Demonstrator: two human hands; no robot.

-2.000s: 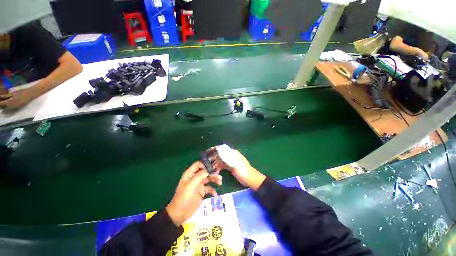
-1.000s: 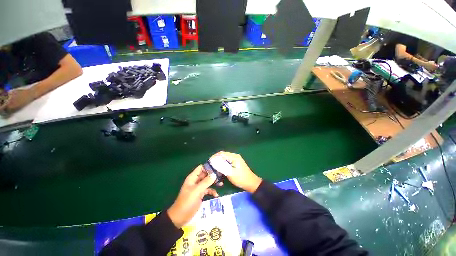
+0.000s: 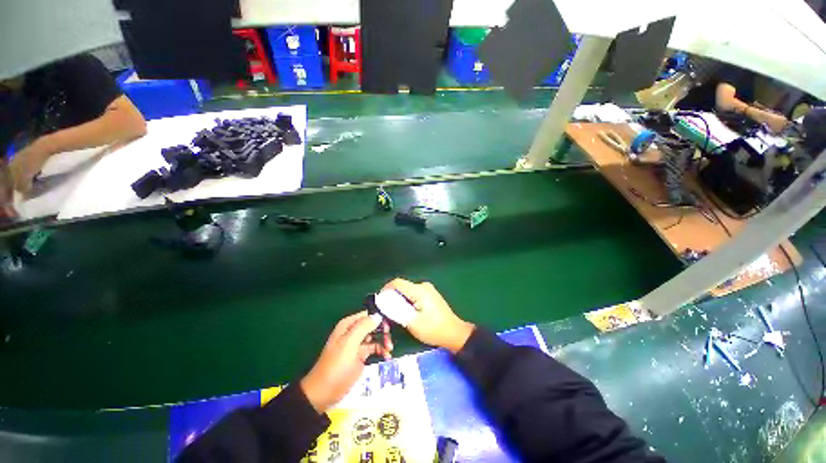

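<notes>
My left hand (image 3: 340, 358) holds a small black housing (image 3: 373, 305) above the far edge of the printed work mat (image 3: 385, 418). My right hand (image 3: 433, 315) holds a plain white rounded piece (image 3: 396, 308) against or just beside the housing. The fingers of both hands meet around the two things and hide most of the housing. Whether anything sits inside the housing cannot be told. Another black piece (image 3: 446, 449) lies on the mat at the bottom edge of the picture, partly cut off.
The green belt (image 3: 272, 316) carries circuit boards with black leads (image 3: 478, 216). Beyond it, a black housing pile (image 3: 226, 149) lies on a white sheet beside a coworker's arm. A slanted post (image 3: 715, 244) and a wooden-topped station (image 3: 634, 185) stand right. Blue-white scraps (image 3: 725, 351) lie on the bench.
The boards and leads on the belt have moved left. The white piece has come from above the housing's right side to close against it. My hands have stayed in nearly the same place.
</notes>
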